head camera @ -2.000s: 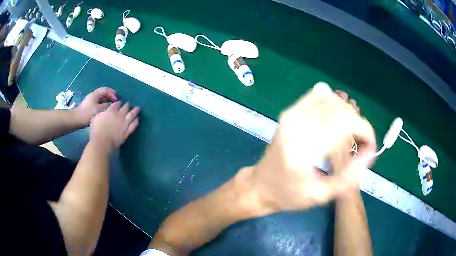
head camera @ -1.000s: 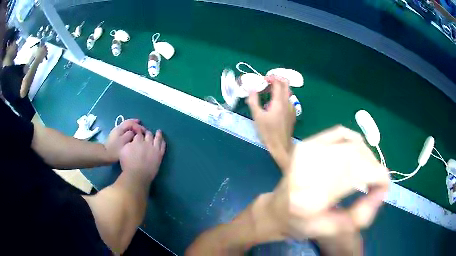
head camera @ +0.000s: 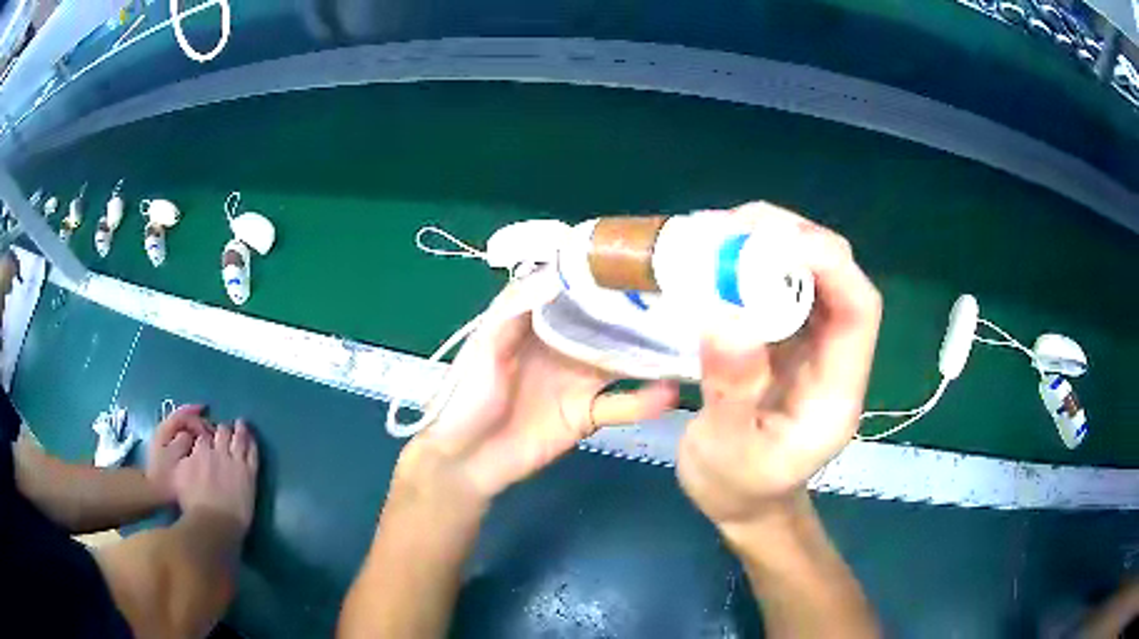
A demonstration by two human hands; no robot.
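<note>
The filled shell half (head camera: 687, 268), white with a brown band and a bright blue strip, is held raised over the belt and rail. A white shell cover (head camera: 612, 347) is just under it, hollow side showing, at a slight angle. My left hand (head camera: 512, 406) holds the cover from below and the left; its fingertips are partly hidden. My right hand (head camera: 793, 387) grips the right end of the filled half, thumb in front, fingers behind. A white cord loop (head camera: 425, 399) hangs by my left wrist.
The green belt (head camera: 375, 137) carries spaced open devices at left and right. A closed white device (head camera: 959, 335) lies right of my hands. Another device (head camera: 518, 240) lies partly hidden behind them. The pale rail (head camera: 974, 477) crosses below. A person's hands (head camera: 206, 468) rest on the bench at left.
My left hand has come back from the belt. Both hands are now together around an opened device. The camera view has turned, and the neighbour's hands now appear farther left.
</note>
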